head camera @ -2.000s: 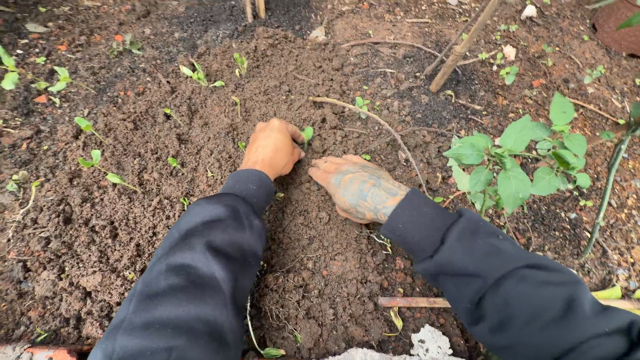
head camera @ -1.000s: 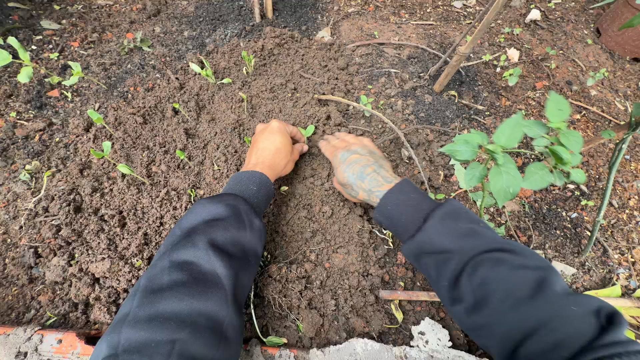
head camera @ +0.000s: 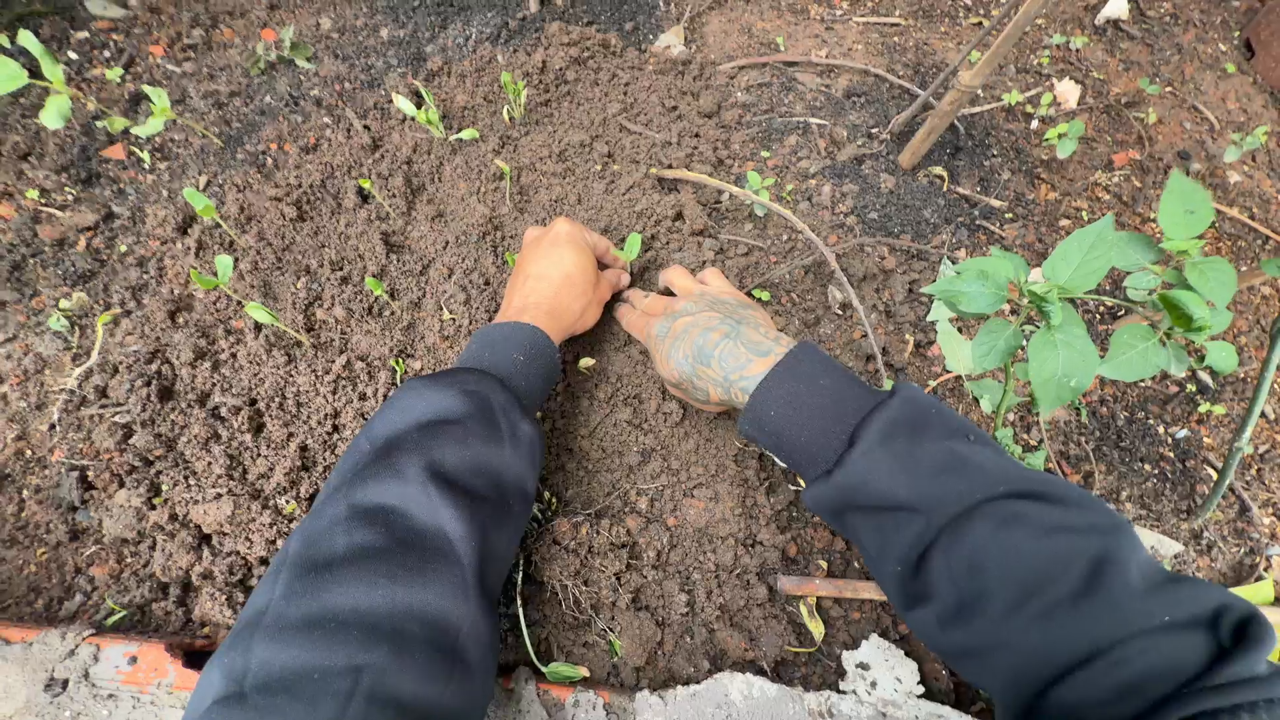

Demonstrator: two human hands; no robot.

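Observation:
A small green seedling [head camera: 629, 247] stands in the brown soil [head camera: 640, 480] between my two hands. My left hand [head camera: 562, 280] has its thumb and curled forefinger at the seedling's base and seems to pinch its stem, though the fingers hide the contact. From the right, my right hand [head camera: 708, 338], with its inked back, rests on the soil, its fingertips nearly meeting the left thumb. Other seedlings [head camera: 428, 113] grow to the left and beyond. An uprooted-looking sprout [head camera: 566, 672] lies close to the near edge.
A leafy green plant [head camera: 1065, 360] stands at the right. A thin curved twig [head camera: 800, 232] arches beyond my right hand, with a wooden stake [head camera: 965, 95] farther back. Along the near side runs a rough concrete and brick edge [head camera: 735, 697]; a short stick [head camera: 832, 588] lies near it.
My right hand's fingers have shifted slightly on the soil beside the seedling. My left hand stays at its base.

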